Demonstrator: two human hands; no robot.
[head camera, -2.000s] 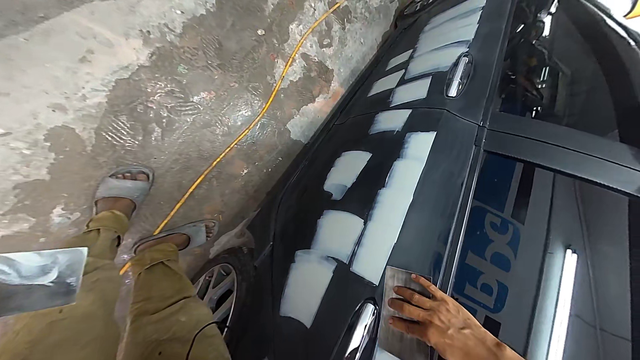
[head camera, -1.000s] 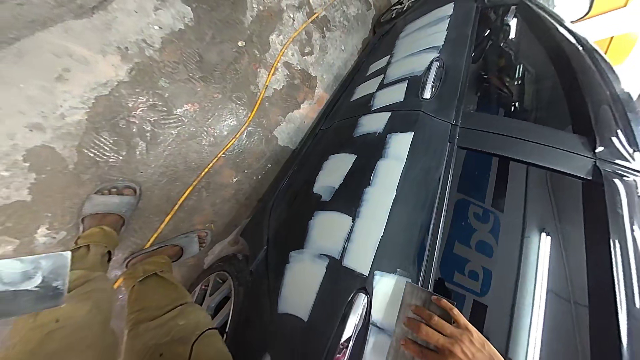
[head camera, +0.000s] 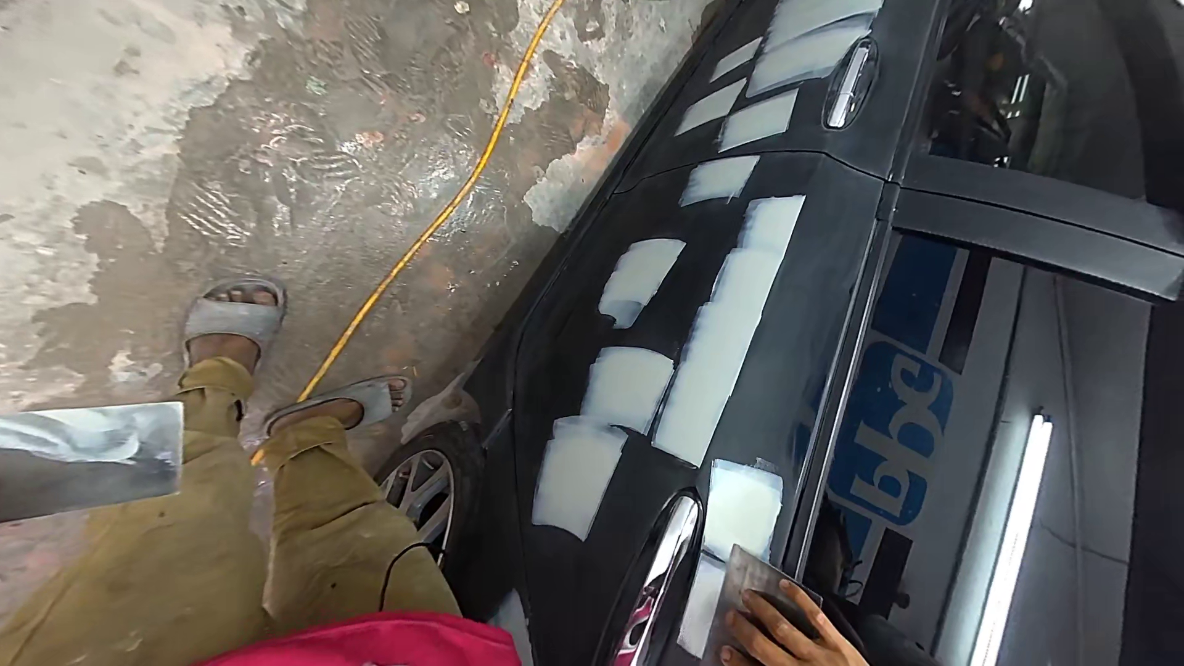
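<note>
My right hand, at the bottom right, grips a thin metal filler spreader whose flat blade lies against the dark car door, beside the chrome door handle. Just above the blade is a pale filler patch, and more pale patches run up the door panels. My left hand is out of view. At the left edge, a flat metal plate with pale paste on it reaches into view over my trouser leg; what holds it is hidden.
A yellow hose or cable crosses the stained concrete floor and passes by my sandalled feet. The car's wheel is close to my leg. A second chrome handle and the side window are on the car.
My right hand and the spreader have moved down the panel toward the bottom edge. A pale patch now shows beside the chrome handle, where the hand and blade were two seconds ago.
</note>
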